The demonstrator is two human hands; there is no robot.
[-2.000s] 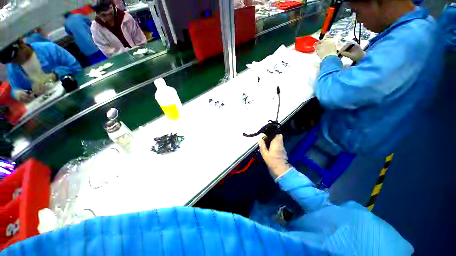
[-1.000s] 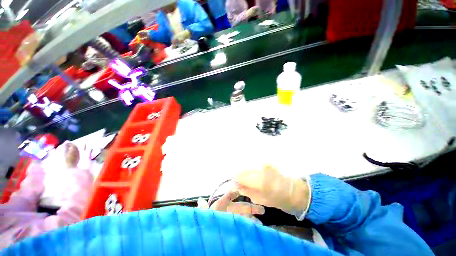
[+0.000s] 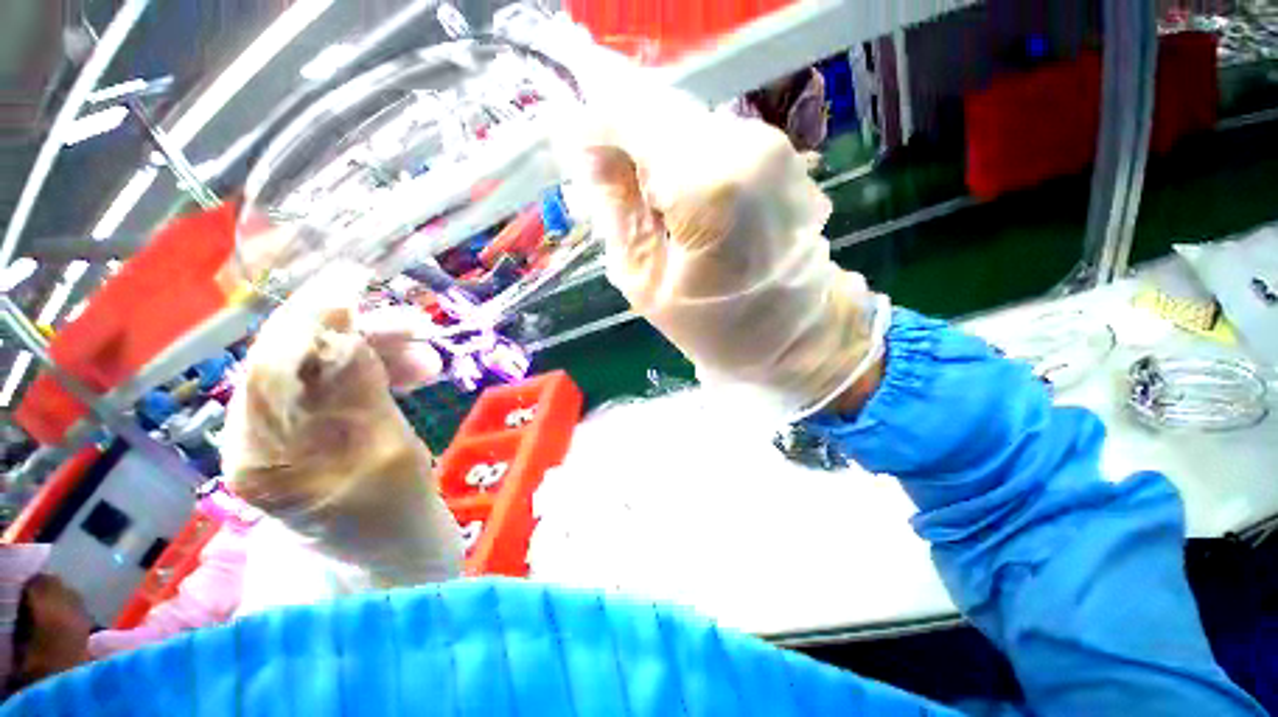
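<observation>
A thin wire loop (image 3: 365, 70), wider than a hand, is held up near the head, upper left of the view. My left hand (image 3: 330, 420), in a whitish translucent glove, grips its lower left end. My right hand (image 3: 715, 224), gloved with a blue sleeve, grips its upper right end; the fingertips are blurred and washed out. The loop arches between the hands. What hangs at its ends is too bright and blurred to tell.
A red parts tray (image 3: 554, 434) with white figure-eight parts stands behind my left hand. Dark small parts (image 3: 810, 446) lie partly behind my right wrist. A coiled loop assembly (image 3: 1196, 392) and a yellow sheet (image 3: 1182, 311) lie at right. A person's pink sleeve (image 3: 182, 588) is at lower left.
Both hands have risen from low near the lap to the upper left, lifting the wire loop. The view has tilted up. The bottles seen earlier no longer show.
</observation>
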